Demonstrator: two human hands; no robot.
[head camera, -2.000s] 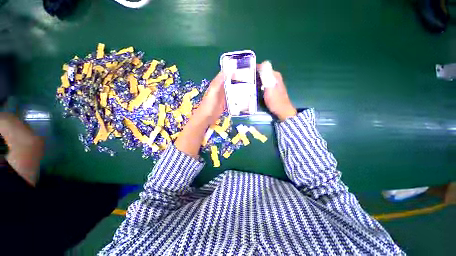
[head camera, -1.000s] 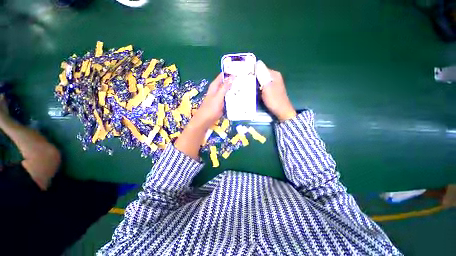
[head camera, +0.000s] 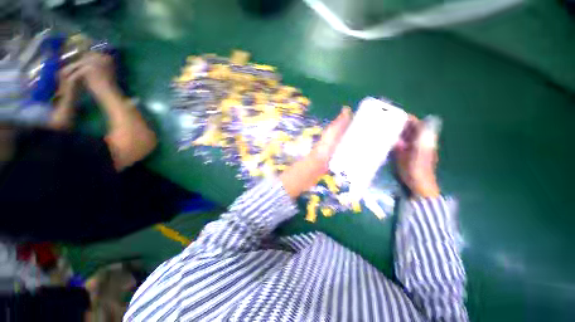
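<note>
A white-edged smartphone (head camera: 369, 143) with a bright, washed-out screen is held tilted over the green bench. My left hand (head camera: 320, 154) grips its left side. My right hand (head camera: 418, 154) is at its right side, with a white wrap or patch (head camera: 432, 126) on a finger. A loose heap of small silvery-purple parts with yellow-orange tabs (head camera: 246, 110) lies on the bench left of the phone and partly behind my left hand. A few tabbed parts (head camera: 313, 207) lie below the phone. The picture is blurred by motion.
The green bench (head camera: 504, 170) extends to the right. A white cable or strip (head camera: 365, 31) curves across the far side. At left a person in dark clothing (head camera: 63, 182) has both hands (head camera: 94, 72) raised near a blue object (head camera: 47, 69). A yellow floor line (head camera: 172, 234) shows below.
The view has turned left and tilted, so the heap and phone appear further right. The phone is now slanted. The neighbour's hands and a long white strip have come into view.
</note>
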